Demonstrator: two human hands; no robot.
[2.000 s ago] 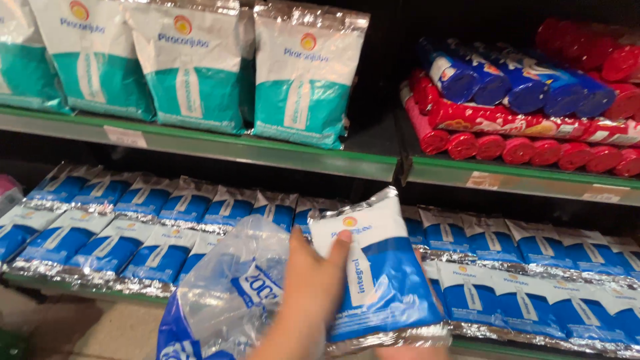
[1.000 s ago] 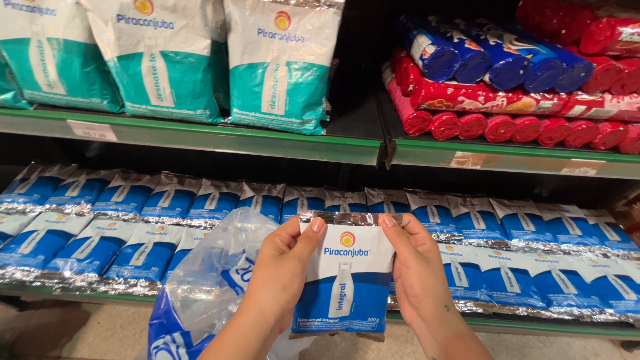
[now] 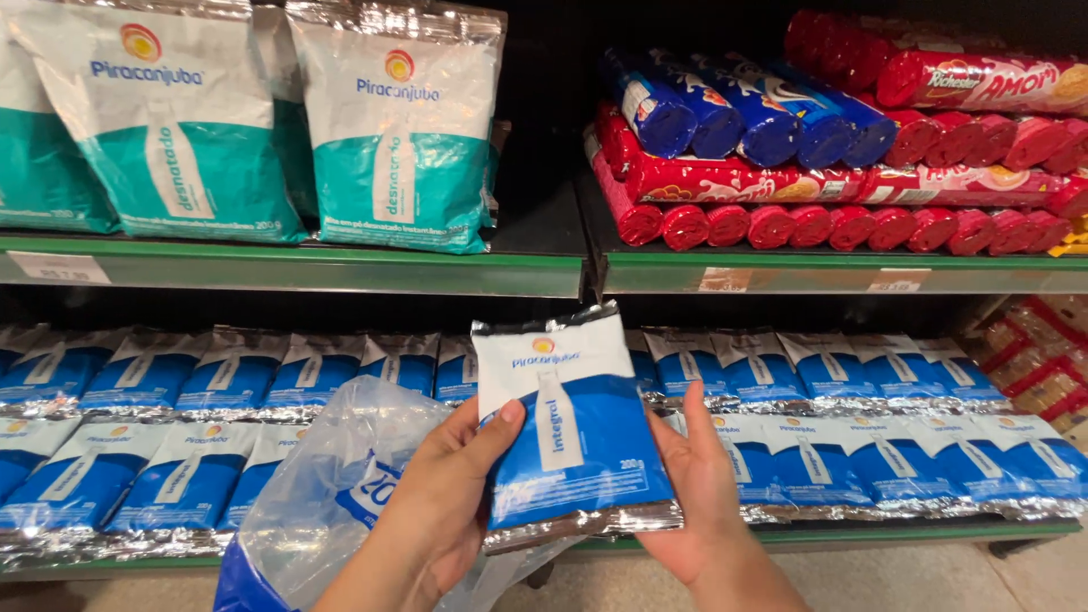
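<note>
A blue and white Piracanjuba milk powder pouch (image 3: 565,425) is held upright, slightly tilted, in front of the lower shelf. My left hand (image 3: 455,476) grips its left side, the thumb on the printed front and the fingers behind. My right hand (image 3: 697,484) is at the pouch's lower right edge with thumb and fingers spread; the pouch partly hides its palm, and whether it bears any weight is unclear. A clear plastic bag with blue print (image 3: 314,493) hangs beside and behind my left hand and forearm.
Rows of similar blue pouches (image 3: 136,476) lie on the lower shelf. Green and white pouches (image 3: 391,144) stand on the upper left shelf. Red biscuit packs (image 3: 748,178) and blue cylindrical packs (image 3: 739,110) are stacked at upper right. The green shelf edge (image 3: 340,272) runs above my hands.
One second ago both hands held the pouch by its top corners. Now my left hand grips its left side, and my right hand has moved to the lower right edge with fingers spread.
</note>
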